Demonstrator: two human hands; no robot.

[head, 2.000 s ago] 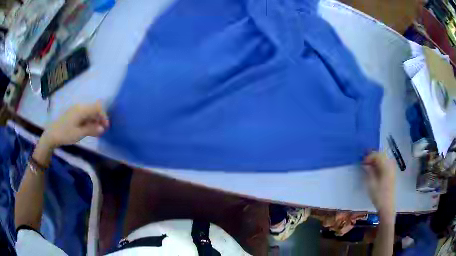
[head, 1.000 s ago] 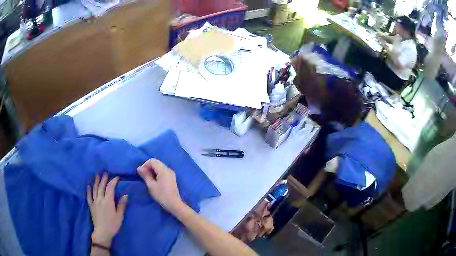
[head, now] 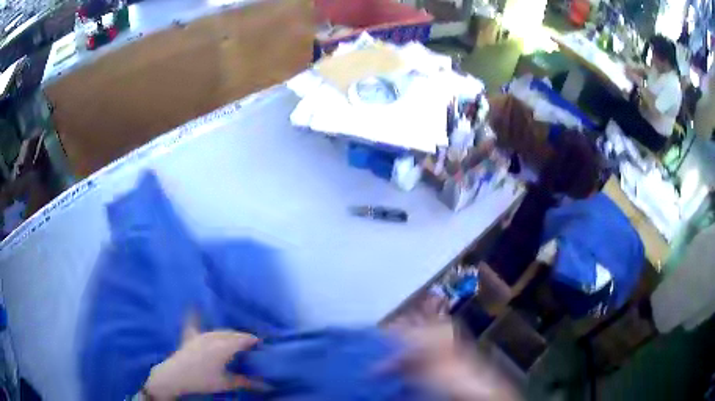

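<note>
The blue garment lies bunched at the near left of the white table, with a narrow part, perhaps a sleeve, pointing to the far left. My left hand is at the bottom, gripping a fold of the cloth. My right hand is strongly blurred at the lower right end of the raised fold, fingers against the cloth; its grip is unclear. The black thread snips lie on the table beyond the garment, apart from both hands.
Papers with a tape roll are stacked at the table's far right. A box of small supplies stands at the right corner. A printed scale runs along the far edge. A seated person is at the back right. Blue cloth hangs beyond the table.
The garment's near part has been lifted and bunched toward the right. My left hand has gone from lying flat to gripping cloth. My right hand has moved right and down. The view has shifted slightly.
</note>
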